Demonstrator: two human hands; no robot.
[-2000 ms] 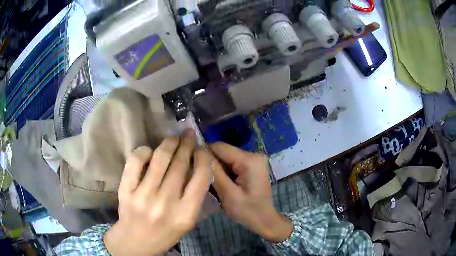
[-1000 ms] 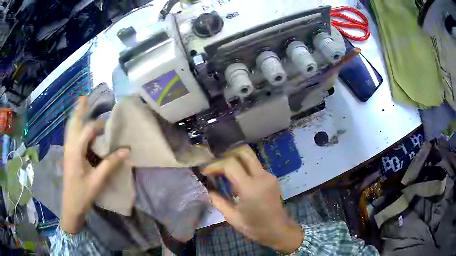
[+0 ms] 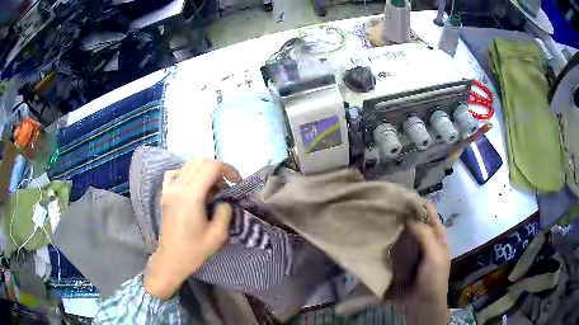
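A grey-brown garment body (image 3: 336, 212) is spread between my hands in front of the machine. Striped lining (image 3: 244, 263) shows at its left and below. My left hand (image 3: 193, 219) is shut on the striped lining, fingers curled over its upper part. My right hand (image 3: 428, 257) grips the right end of the grey-brown cloth; it is blurred and partly behind the cloth. The overlock machine (image 3: 315, 130), white with a purple-green label, stands behind the cloth. Its needle area is hidden by the cloth.
Striped woven cloth (image 3: 111, 136) lies at the left. A smartphone (image 3: 481, 160), red-handled scissors (image 3: 480, 100) and yellow-green panels (image 3: 530, 120) are right of the machine. Thread cones (image 3: 397, 22) stand behind. Waiting garments (image 3: 539, 285) lie lower right. An orange object (image 3: 28, 134) is far left.
The view has shifted, showing more behind the machine. The cloth has moved away from the needle area and is opened out. My right hand has moved right with its end, and my left hand now holds the striped part.
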